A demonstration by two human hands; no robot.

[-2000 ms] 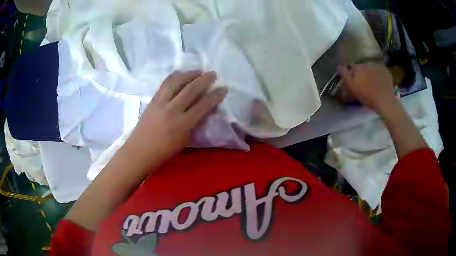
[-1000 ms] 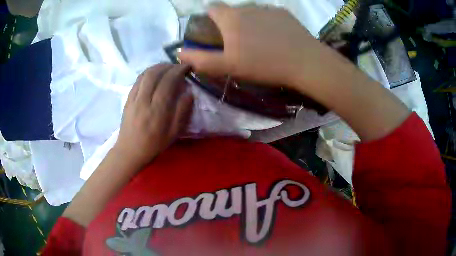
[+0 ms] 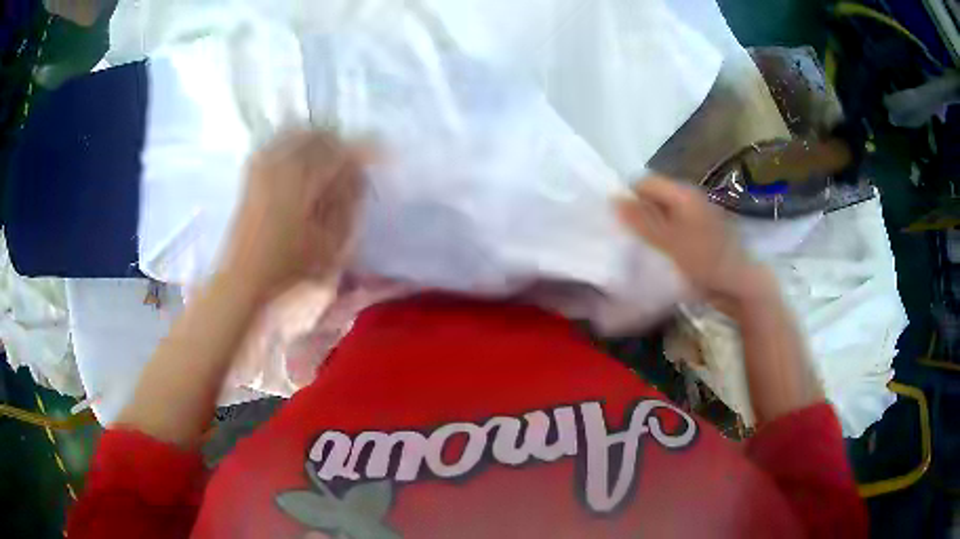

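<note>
The white garment (image 3: 474,158) lies over the navy padded board (image 3: 79,174), whose left end shows bare. My left hand (image 3: 300,205), blurred, holds the garment near its left part. My right hand (image 3: 684,232), also blurred, pinches the garment's right edge between thumb and fingers. The near edge of the cloth hangs loose against the red top. The steam iron (image 3: 774,179) rests on the stained metal rest at the right, out of both hands, its brown handle and small blue part showing.
White cloth (image 3: 842,305) hangs below the iron at the right. More white cloth (image 3: 116,347) hangs under the board at the left. A yellow bar (image 3: 916,442) is at the lower right, another at the lower left.
My right hand brought the iron onto the garment, then parked it back on the rest and took hold of the cloth. The garment has shifted and spread out.
</note>
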